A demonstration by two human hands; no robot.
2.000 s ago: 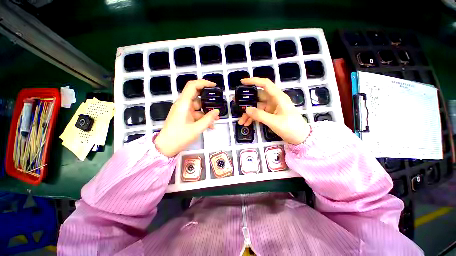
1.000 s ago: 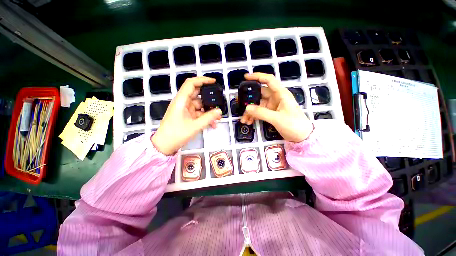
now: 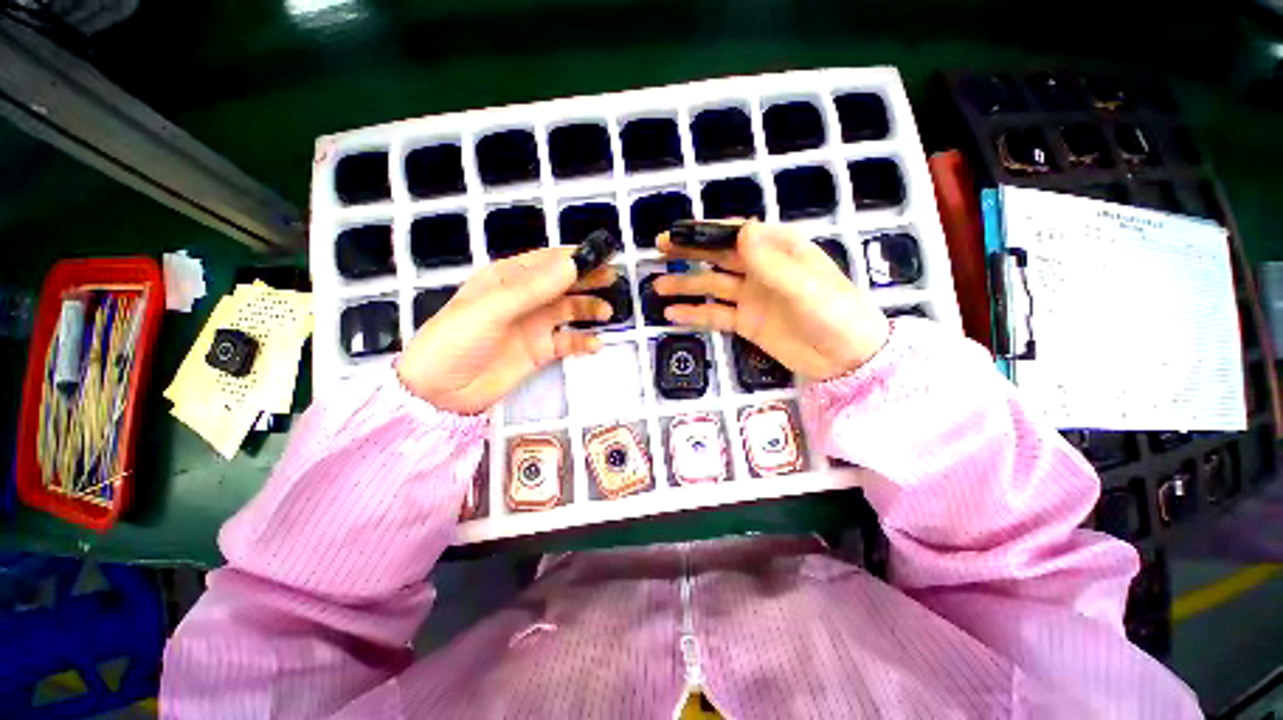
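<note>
My left hand (image 3: 514,321) holds a black smartwatch unit (image 3: 595,252) by its edges, tilted so its side shows. My right hand (image 3: 781,298) holds a second black smartwatch unit (image 3: 705,234), also turned edge-on. Both units are above the white tray (image 3: 619,516), and their screens cannot be seen. The tray holds rows of dark units in square pockets. A unit lying face down (image 3: 683,363) shows its round sensor window below my right hand. Light-backed coppery units (image 3: 616,460) lie in the bottom row. My hands hide parts of the middle rows.
At left are a red bin (image 3: 34,408) with thin sticks, and yellow paper slips (image 3: 211,407) with a separate watch unit (image 3: 231,352) on them. At right a clipboard (image 3: 996,267) with a record sheet (image 3: 1126,317) lies over a black tray (image 3: 971,113).
Both units have turned from face-up, with lit marks on their screens, to edge-on. My fingers have spread out below them. The view has shifted slightly.
</note>
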